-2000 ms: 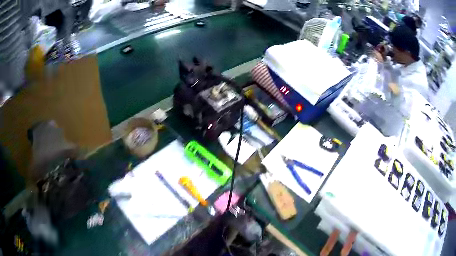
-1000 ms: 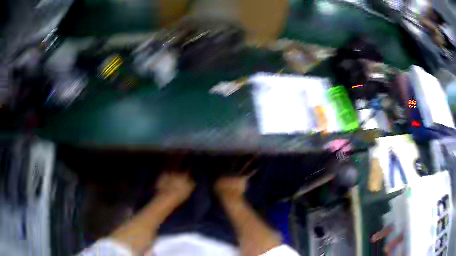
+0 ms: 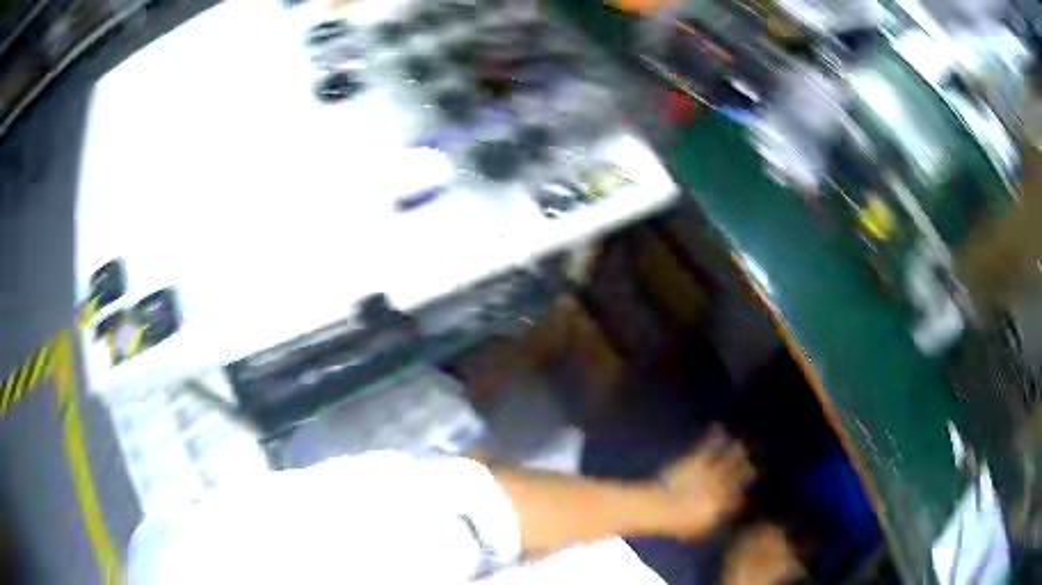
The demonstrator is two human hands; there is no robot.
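My left hand (image 3: 708, 482) is below the bench edge, at the end of a bare forearm that comes out of a white sleeve; it is blurred. My right hand (image 3: 763, 557) is just beside it at the bottom of the picture, partly cut off and blurred. Nothing can be made out in either hand. A large white board (image 3: 263, 171) lies to the left. Dark watch-like pieces (image 3: 154, 318) with yellow parts sit at its near left corner, and a blurred group of dark items lies towards its right side.
The green bench mat (image 3: 800, 274) runs down the right, with an orange-brown front edge. A small yellow item (image 3: 876, 219) and blurred white items lie on it. White paper (image 3: 974, 537) is at the lower right. Yellow floor tape (image 3: 78, 440) shows at far left.
The view has swung left from the tools and white paper to the white board. My hands now appear further right in the picture, still low beside the bench.
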